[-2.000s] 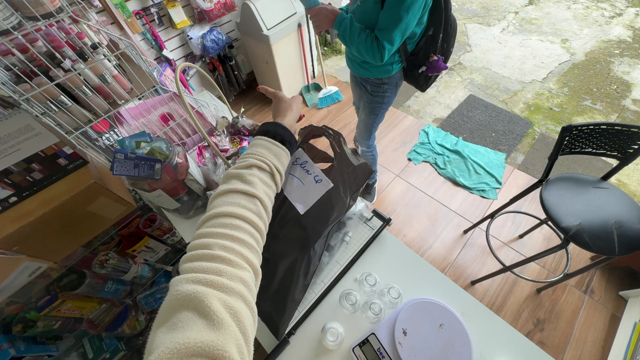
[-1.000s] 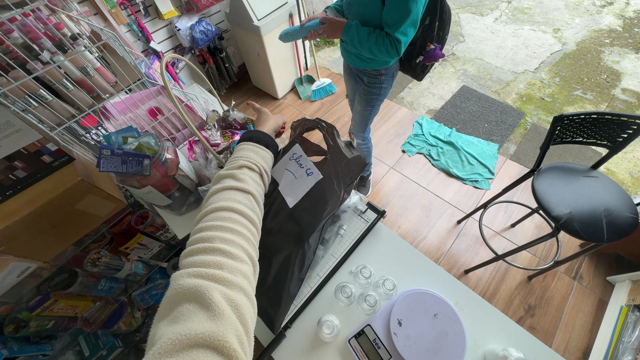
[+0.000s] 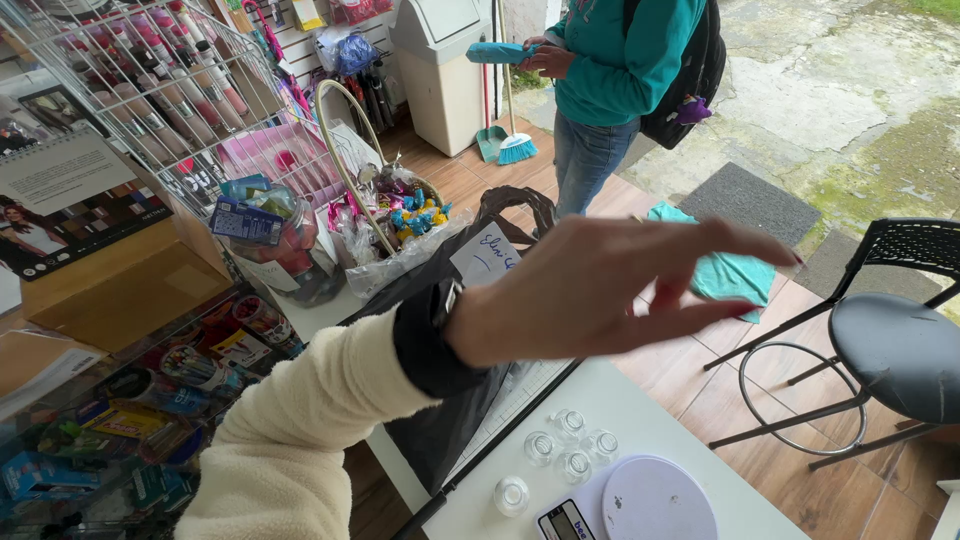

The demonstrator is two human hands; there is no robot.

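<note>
My left hand (image 3: 585, 289), blurred, with a black band at the wrist and a cream fleece sleeve, is raised over the worktable. Thumb and fingers are apart, holding nothing. Behind and below it lies a black plastic bag (image 3: 439, 420), its looped handles upright and a white paper note (image 3: 484, 255) with handwriting on its front. Part of the bag and note is hidden by the hand. Under the bag shows a gridded paper trimmer (image 3: 517, 409). Several small clear glass or plastic jars (image 3: 574, 466) stand beside a white kitchen scale (image 3: 660, 502). My right hand is out of frame.
A candy basket (image 3: 409, 210), a jar of packets (image 3: 281, 251) and a wire cosmetics rack (image 3: 161, 90) stand left. A person (image 3: 626, 67) holds a blue item beyond the table. A black stool (image 3: 896, 360), a teal cloth (image 3: 731, 281) and a swing-lid bin (image 3: 442, 82) are farther off.
My left hand has moved from near the candy basket and bag handles toward the right, in front of the bag, and appears closer to the camera.
</note>
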